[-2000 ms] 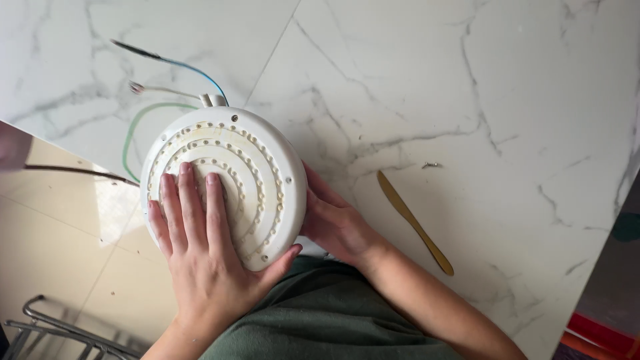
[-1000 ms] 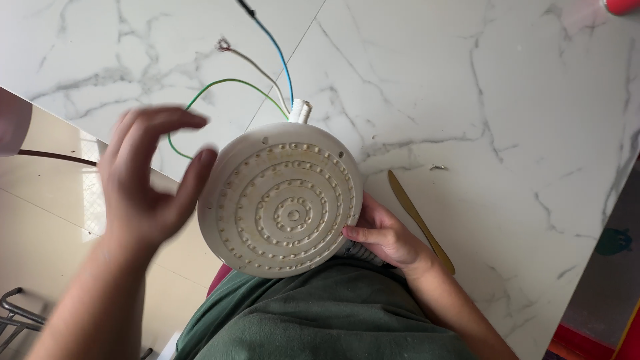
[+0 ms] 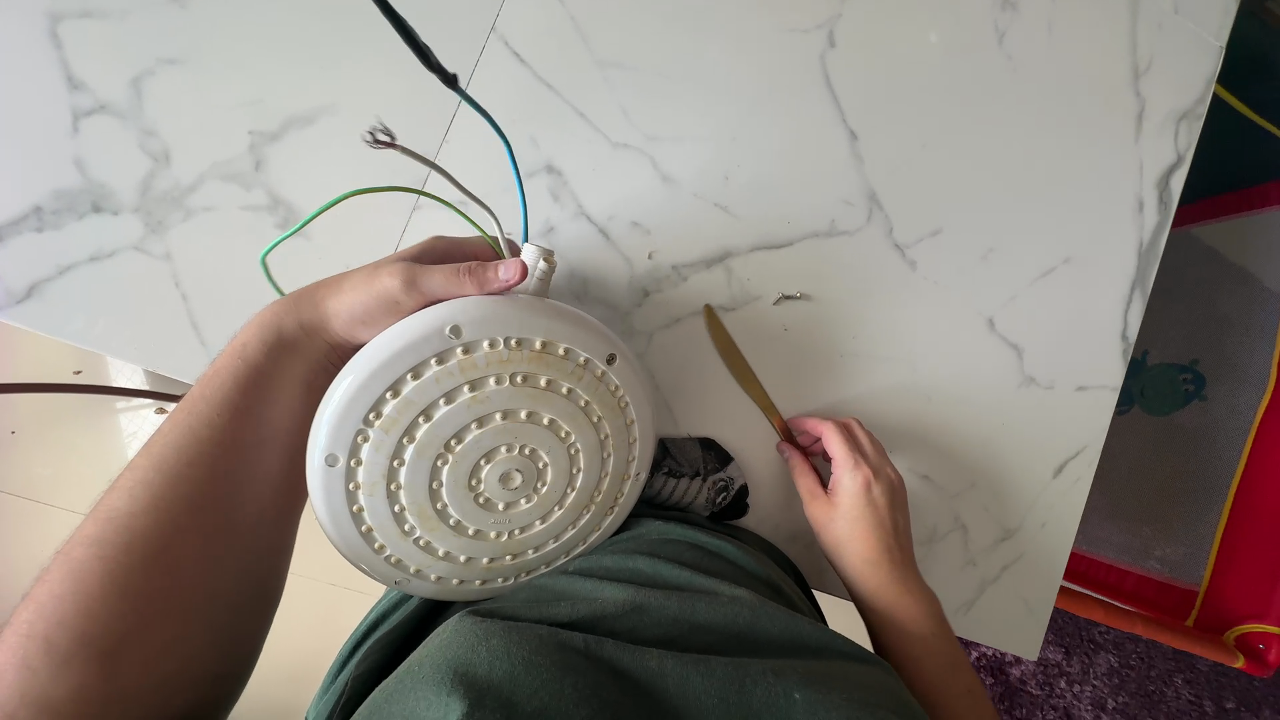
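Observation:
A round white plastic electric shower head (image 3: 510,480), its nozzles set in rings, rests tilted against my lap at the table edge. My left hand (image 3: 440,275) grips it at the threaded white pipe inlet (image 3: 537,262), thumb against the inlet and the other fingers partly hidden behind. Blue (image 3: 512,160), white (image 3: 455,183) and green (image 3: 340,200) wires rise beside the inlet; black tape covers part of the blue one. My right hand (image 3: 850,490) pinches the handle of a gold-coloured table knife (image 3: 745,372), whose blade points up and left over the table.
Small screws (image 3: 788,297) lie on the white marble-patterned table (image 3: 950,200), beyond the knife. A patterned sock (image 3: 700,478) shows right of the shower head. A red-edged mesh playpen (image 3: 1170,500) stands past the table's right edge, and a brown cable (image 3: 90,390) runs at the left.
My left hand has come from the air at the left onto the shower head's inlet. My right hand has let go of the shower head and taken hold of the knife on the table.

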